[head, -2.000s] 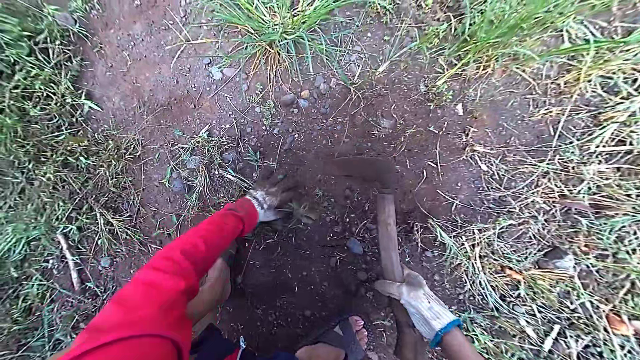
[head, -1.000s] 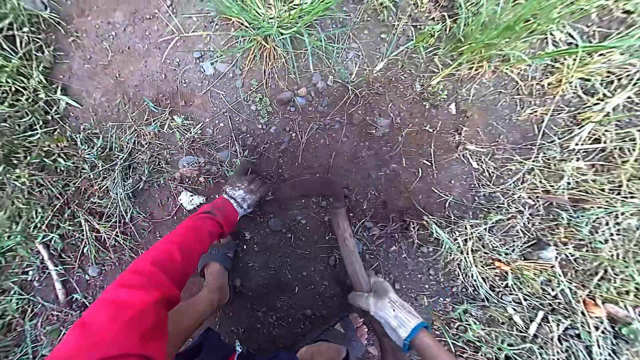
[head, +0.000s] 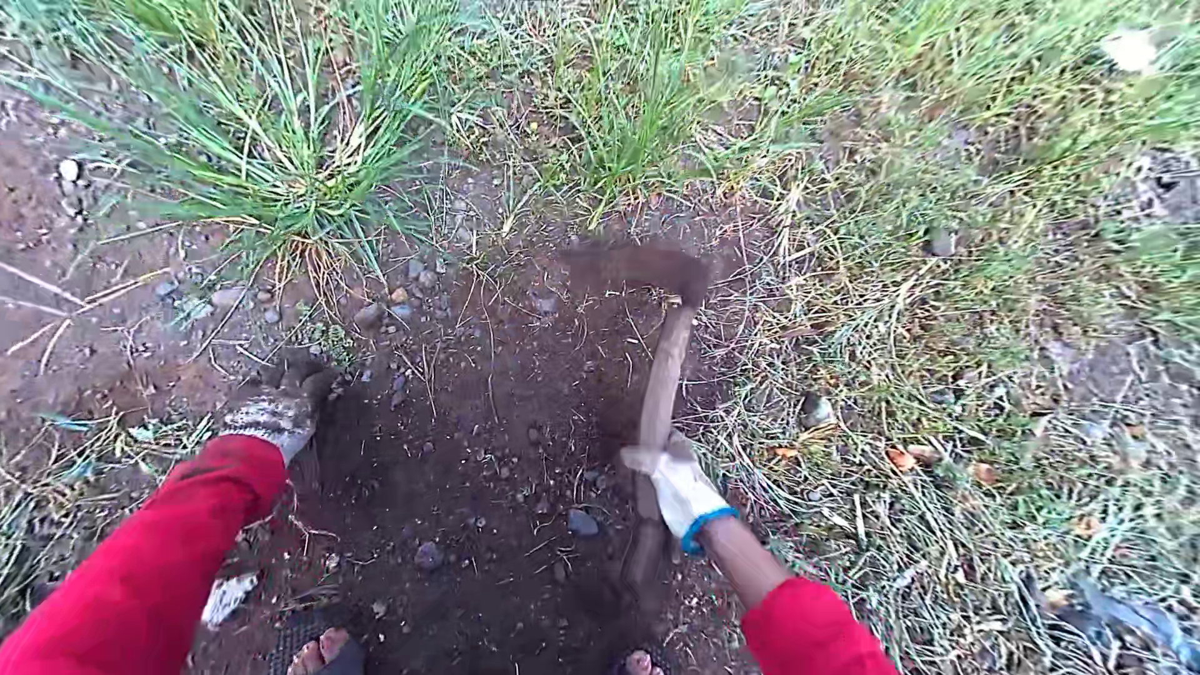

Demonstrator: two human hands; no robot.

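My right hand point(head: 677, 480), in a white knit glove with a blue cuff, is closed around the wooden handle point(head: 664, 380) of a hoe. The hoe's dark, soil-coated blade point(head: 637, 265) is blurred and points left, above the bare soil near the grass edge. My left hand point(head: 281, 405), in a soil-stained glove below a red sleeve, rests low over the dark soil at left. Its fingers are dark and blurred, so whether they hold anything cannot be told.
A large grass tuft point(head: 309, 178) grows at upper left, with small stones point(head: 370, 316) below it. Cut dry grass point(head: 900, 469) covers the right side. My sandaled feet point(head: 323, 652) stand at the bottom edge. A grey stone point(head: 582, 522) lies in the soil.
The view has shifted. The hoe, its blade beside my left hand a second ago, is now well to the right of that hand. My right hand still grips the handle.
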